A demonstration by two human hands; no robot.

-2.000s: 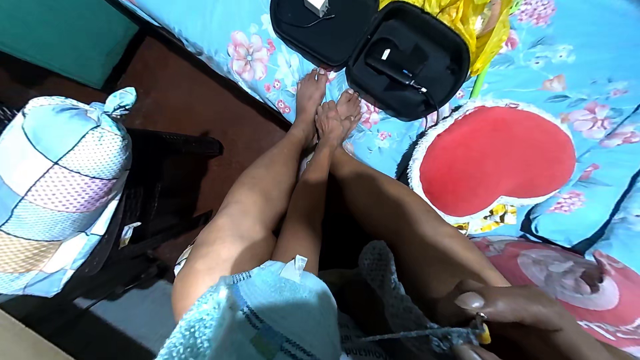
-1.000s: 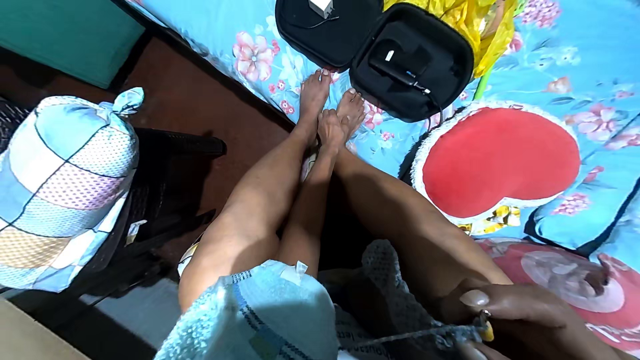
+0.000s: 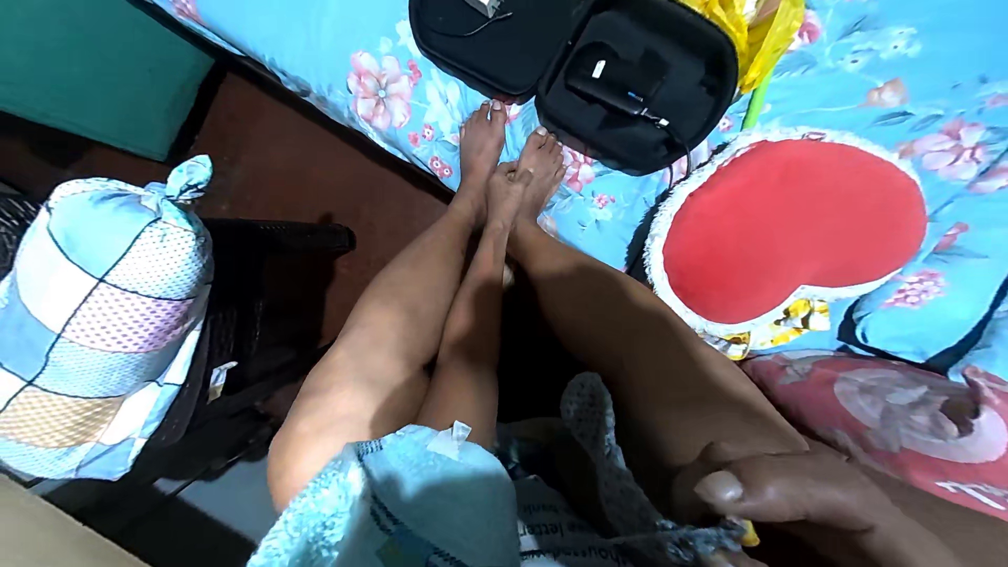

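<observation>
My left hand [image 3: 508, 185] reaches down between my legs and rests at my right foot, by the ankle; whether its fingers grip anything cannot be told. At the lower right, my right hand [image 3: 756, 492] is closed around a small yellow-tipped tool [image 3: 749, 533], mostly hidden, probably a crochet hook. Grey yarn work [image 3: 697, 538] hangs by its fingers, with a strand running left. A grey knitted or crocheted strip [image 3: 591, 413] stands up between my thighs. Light blue cloth [image 3: 433, 496] with a white tag covers my lap.
Ahead, an open black zip case [image 3: 709, 87] holding a black device lies on a floral bedsheet [image 3: 307, 47], beside a yellow plastic bag [image 3: 760, 35]. A red heart-shaped cushion [image 3: 787, 228] lies right, above a pink pillow [image 3: 858, 417]. A patchwork-covered bundle [image 3: 102, 307] sits on a dark chair [image 3: 276, 236] at left.
</observation>
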